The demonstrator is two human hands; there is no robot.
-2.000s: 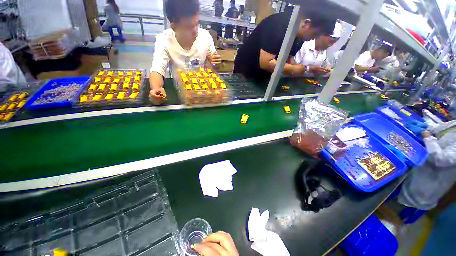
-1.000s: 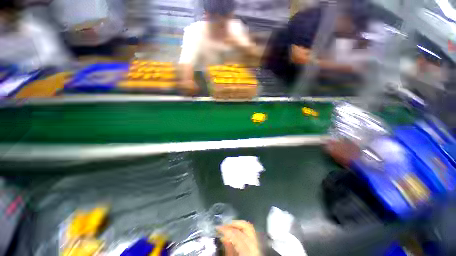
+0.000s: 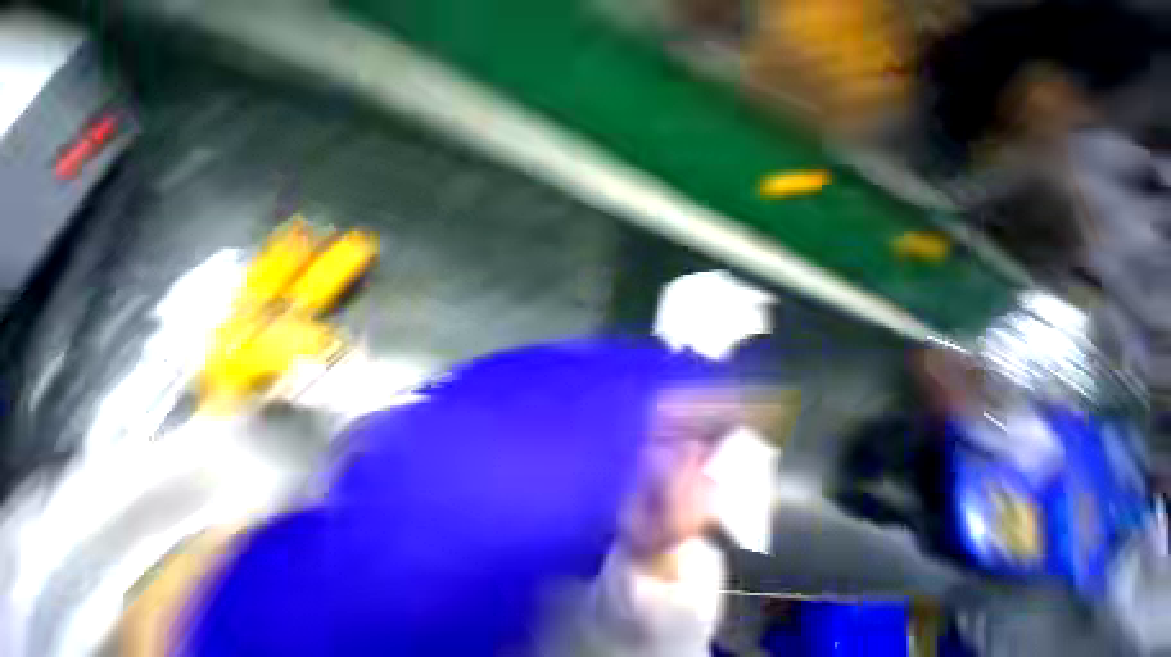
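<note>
The view is strongly blurred. My left hand (image 3: 450, 475), in a blue-purple glove, is large in the centre; its fingers and anything in them cannot be made out. My bare right hand (image 3: 674, 488) shows partly beside it, next to a white wipe (image 3: 747, 488); I cannot tell whether it holds anything. Several yellow units (image 3: 276, 308) lie grouped on the clear tray (image 3: 180, 340) to the left. Another white wipe (image 3: 713, 312) lies beyond my hands. The clear cup cannot be made out.
The green conveyor (image 3: 578, 96) crosses diagonally above, carrying yellow units (image 3: 796, 182). A white box with a red switch (image 3: 45, 128) stands at upper left. A silvery bag (image 3: 1040, 340), blue bins (image 3: 1092, 481) and a black heap (image 3: 886, 469) are at right.
The view has tilted and swung left, bringing the white box into view. My gloved left hand has risen from the bottom edge to the centre, close to my right hand.
</note>
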